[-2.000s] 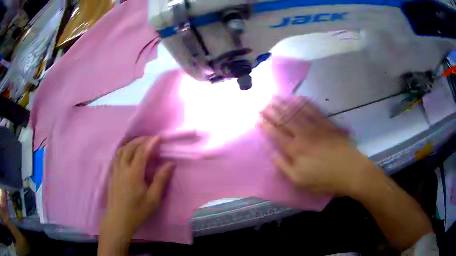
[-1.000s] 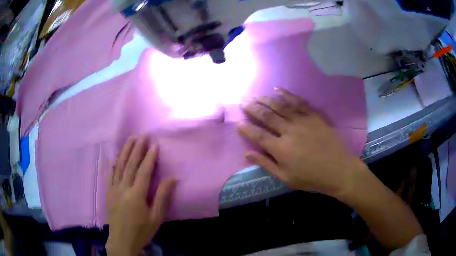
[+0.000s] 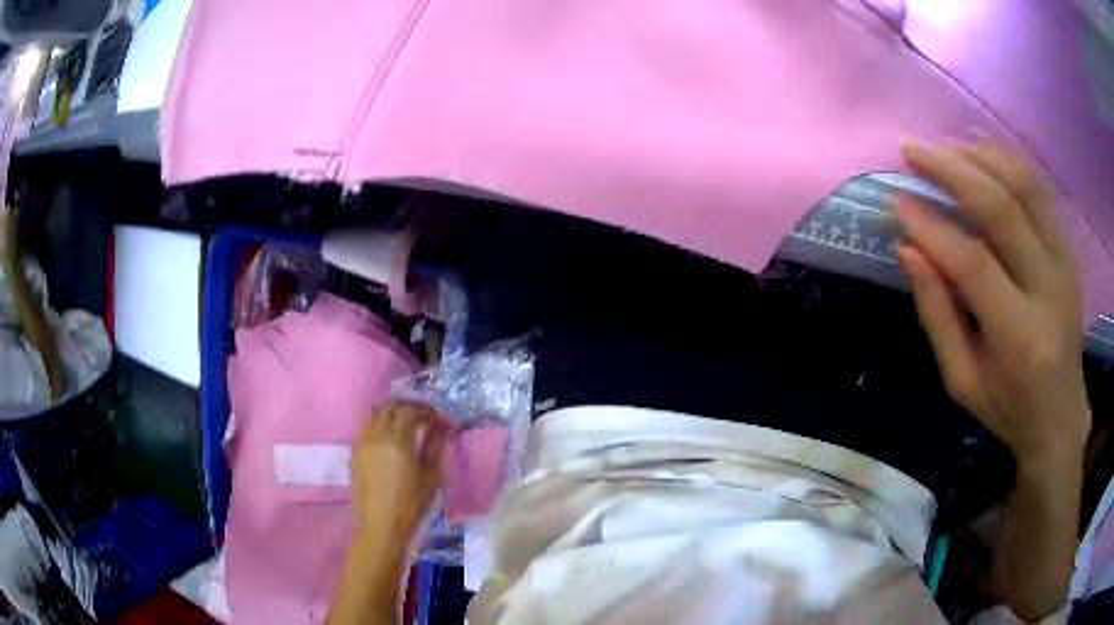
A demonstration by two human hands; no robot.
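A large pink fabric panel (image 3: 586,110) lies across the table at the top, its lower edge hanging past the table's front edge, with a seam line at its left. My right hand (image 3: 1002,287) is at the right, over the panel's curved cut-out, fingers apart, holding nothing visible. My left hand (image 3: 397,470) is low, below the table, with curled fingers at pink cut pieces (image 3: 287,391) and clear plastic (image 3: 483,379). Whether its fingers grip anything cannot be told. A white label (image 3: 313,465) lies on the pieces. The sewing machine head is out of view.
The ruler-marked table edge (image 3: 843,232) shows beside the right hand. A blue-rimmed bin (image 3: 218,305) is around the pink pieces. The wearer's light clothing (image 3: 709,525) fills the bottom middle. Another person's arm (image 3: 31,305) shows at the far left.
The view has tilted down and left, away from the machine. My left hand has left the panel and gone down to the bin. My right hand has moved off the panel's middle to the cut-out.
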